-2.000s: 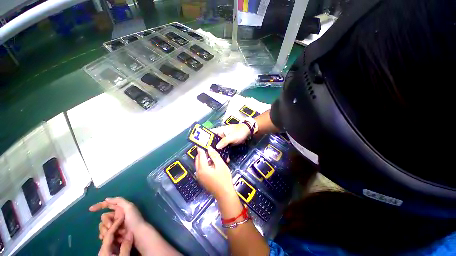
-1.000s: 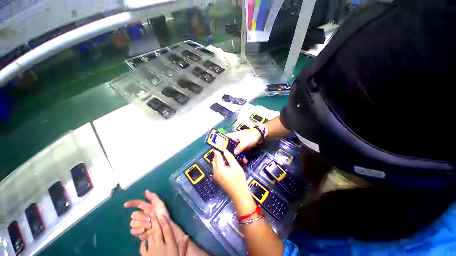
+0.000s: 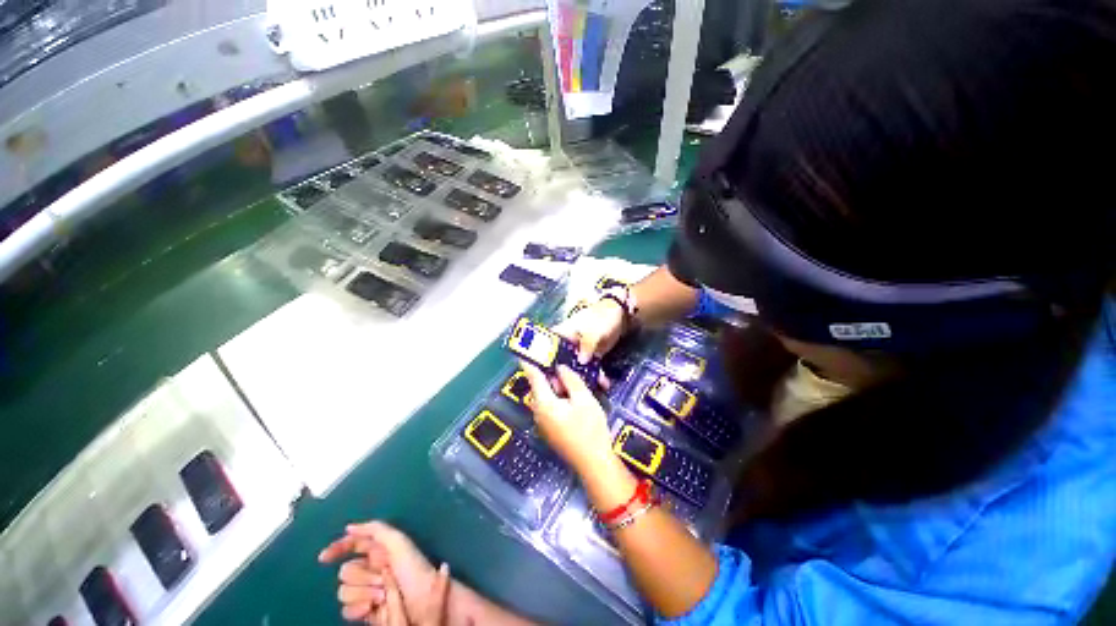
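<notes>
My right hand (image 3: pixel 377 565) is at the bottom, empty, fingers loosely spread to the left. My left hand (image 3: pixel 401 605) is mostly cut off by the lower edge; its fingers touch my right hand and wrist, holding no object. A co-worker's two hands hold a yellow-framed keypad phone (image 3: pixel 539 342) with its screen lit, thumbs near the keypad. Below them lies a clear plastic tray (image 3: pixel 539 523) with yellow-framed phones (image 3: pixel 639 450) in its pockets; the co-worker's arms hide part of it.
The co-worker's dark cap (image 3: pixel 857 184) and blue sleeve fill the right. Black phones with red edges (image 3: pixel 211 492) stand in a row at left. A far clear tray (image 3: pixel 337 263) holds several dark phones on a white board (image 3: pixel 355 391). Two loose dark phones (image 3: pixel 526 279) lie near.
The camera view has shifted, so my hands appear farther right and lower. My hands remain together. The co-worker still holds the lit phone, and the cap has moved back, showing more blue clothing.
</notes>
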